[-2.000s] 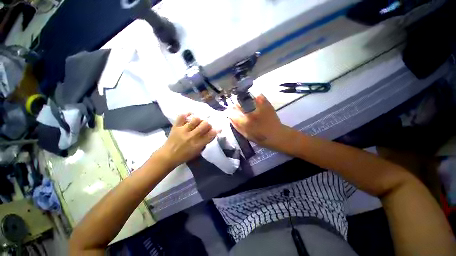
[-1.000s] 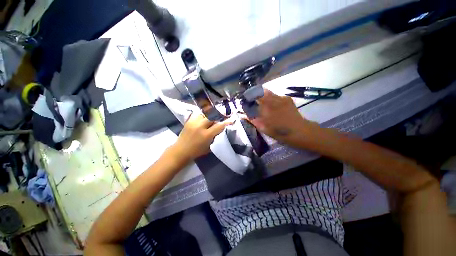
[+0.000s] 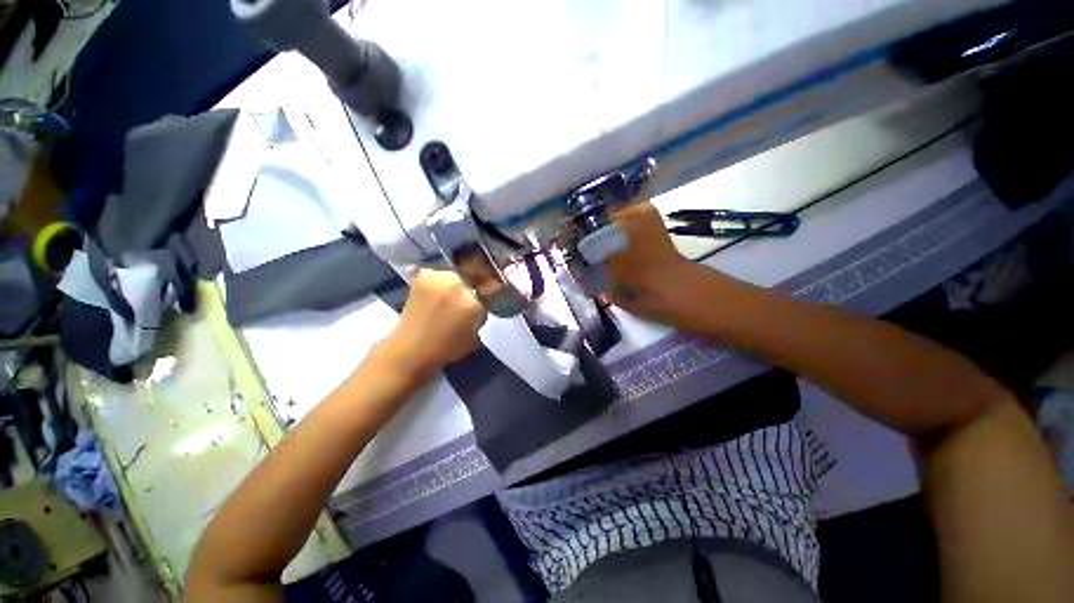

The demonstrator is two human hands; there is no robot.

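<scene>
A dark grey fabric panel [image 3: 518, 412] with a white piece [image 3: 532, 357] on it lies under the sewing machine's needle area [image 3: 544, 262] and hangs over the table's front edge. My left hand [image 3: 443, 316] is on the cloth left of the needle, its fingers partly hidden behind the metal parts. My right hand [image 3: 642, 262] is right of the needle beside the presser parts, its fingertips hidden. Whether either hand grips the cloth cannot be told.
The white machine head [image 3: 565, 83] spans the top. Dark snips [image 3: 733, 223] lie right of my right hand. Grey and white cut pieces [image 3: 153, 177] lie at left, above a worn cream board [image 3: 177, 412]. A ruler strip [image 3: 824, 283] runs along the front edge.
My left hand has moved slightly left and its fingers are now more hidden by the metal parts. The machine looks larger in view. My right hand stays beside the needle area.
</scene>
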